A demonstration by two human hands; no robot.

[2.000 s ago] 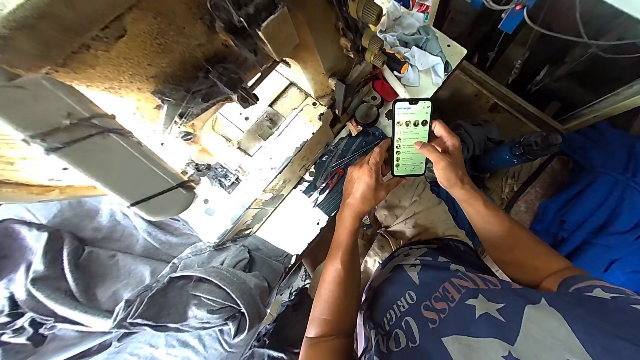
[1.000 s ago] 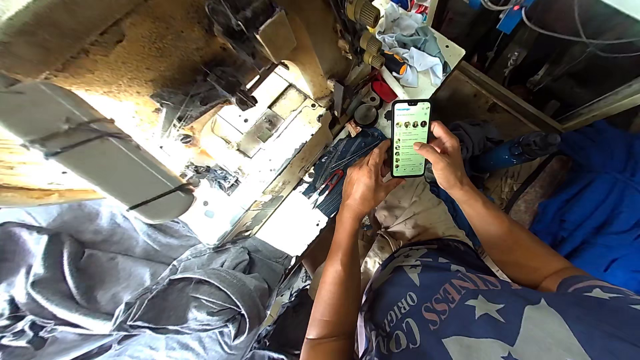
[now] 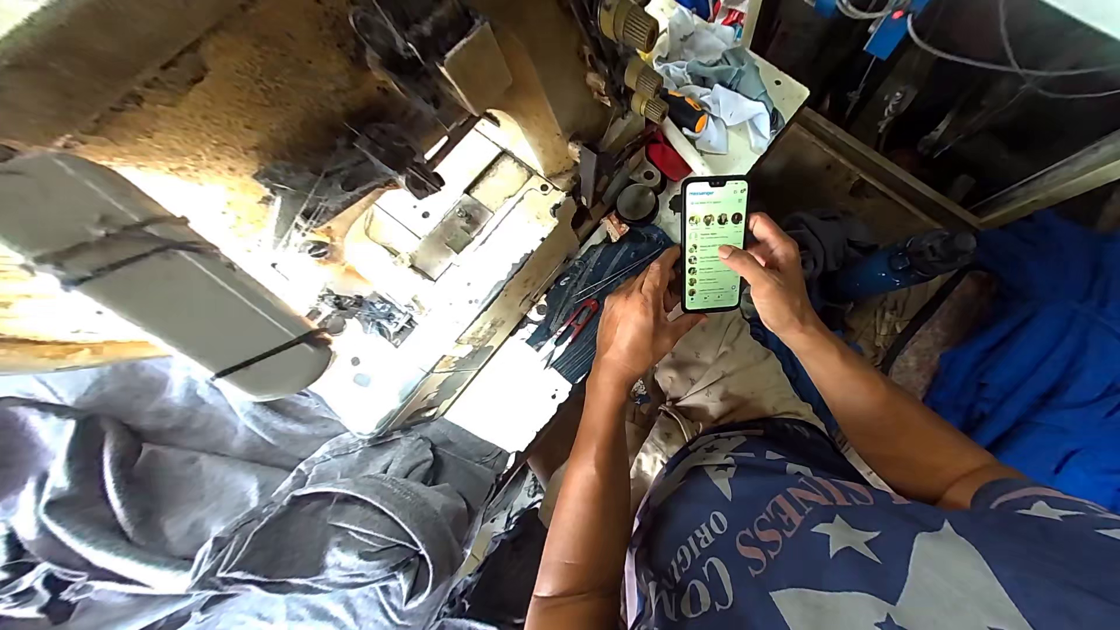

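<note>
A smartphone (image 3: 715, 241) with a lit screen showing a list is upright in the view, right of centre. My left hand (image 3: 637, 319) supports its lower left side and bottom edge, its fingers partly hidden behind the phone. On the other side, my right hand (image 3: 772, 273) is at the phone's right edge, the thumb lying over the screen. Just left of my left hand, red-handled thread snips (image 3: 577, 320) and metal tweezers (image 3: 619, 278) rest on folded dark denim (image 3: 573, 350).
An industrial sewing machine (image 3: 472, 219) fills the upper left. Grey fabric (image 3: 350, 525) is heaped at the lower left, and blue fabric (image 3: 1032, 350) at the right. Cloth scraps (image 3: 722, 74) and an orange-and-black screwdriver handle (image 3: 687, 111) lie at the top.
</note>
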